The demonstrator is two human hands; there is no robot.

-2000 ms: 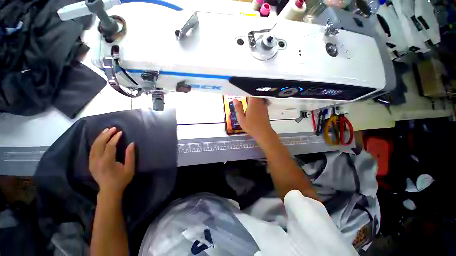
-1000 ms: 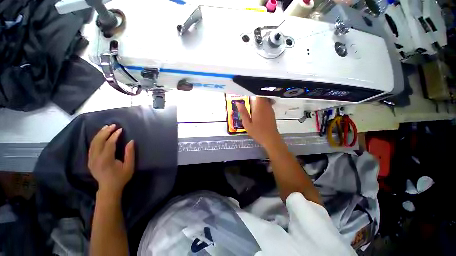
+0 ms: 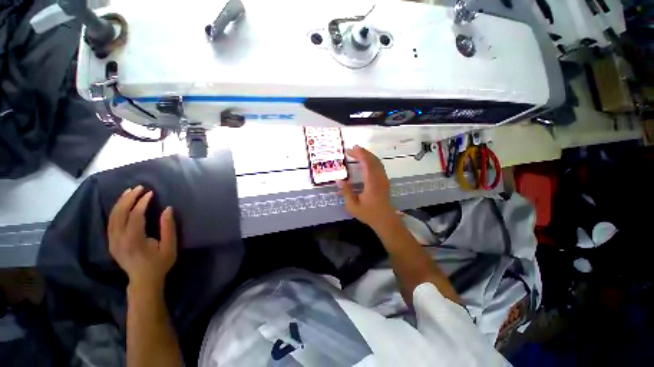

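Observation:
A dark grey cut panel point(image 3: 204, 193) lies flat at the machine's left end and hangs over the table's front edge. My left hand point(image 3: 142, 233) rests on it with fingers spread. A smartphone point(image 3: 326, 154) with a lit white, red and pink screen lies on the machine bed point(image 3: 272, 154) under the arm. My right hand point(image 3: 369, 188) is at the phone's lower right edge, thumb and fingers apart, not gripping it. The presser foot area point(image 3: 196, 142) is just behind the panel's rear edge.
The white machine head point(image 3: 272, 64) spans the top. Orange and red scissors point(image 3: 489, 168) lie right of my right hand. A ruler strip point(image 3: 287, 206) runs along the front edge. Dark fabric point(image 3: 43, 93) is heaped at upper left. Grey and white garments point(image 3: 473, 236) lie by the lap.
My right hand has drawn back right and towards me off the phone, uncovering its screen. The screen has changed from yellow-bordered to white and red. The view has shifted; my left hand still rests on the panel.

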